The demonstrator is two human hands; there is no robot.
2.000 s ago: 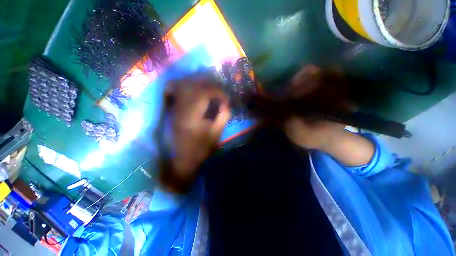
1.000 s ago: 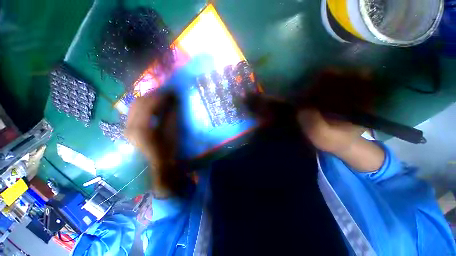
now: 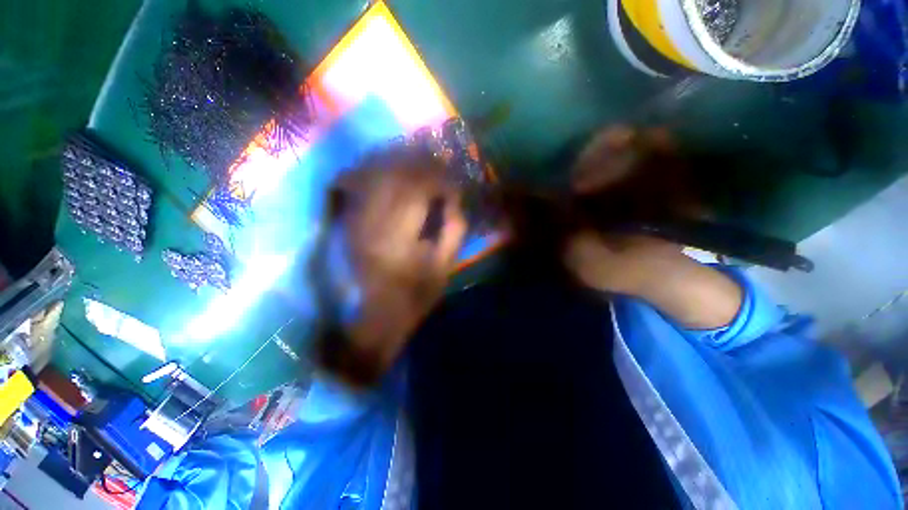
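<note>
My left hand point(image 3: 383, 254) is blurred over the glaring mat point(image 3: 383, 65), with its fingertips close together near a small dark thing; whether it grips it I cannot tell. My right hand point(image 3: 627, 214) is dark and blurred at the mat's right side. It is closed around a long black pen-like tool point(image 3: 742, 244), whose rear end points right. The tool's tip is hidden. Part of the dark component panel point(image 3: 453, 149) shows between the hands; my left hand covers the rest.
A spiky pile of leaded components point(image 3: 219, 90) lies beyond the mat. A second grey bumpy panel point(image 3: 107, 194) and a small silvery cluster point(image 3: 199, 264) lie left. A white tub with a yellow band point(image 3: 647, 25) stands upper right. A blue box point(image 3: 129, 433) is lower left.
My left hand has moved right from the mat's left side, back over the panel, covering most of it. My right hand still holds the black tool. The whole view has shifted slightly.
</note>
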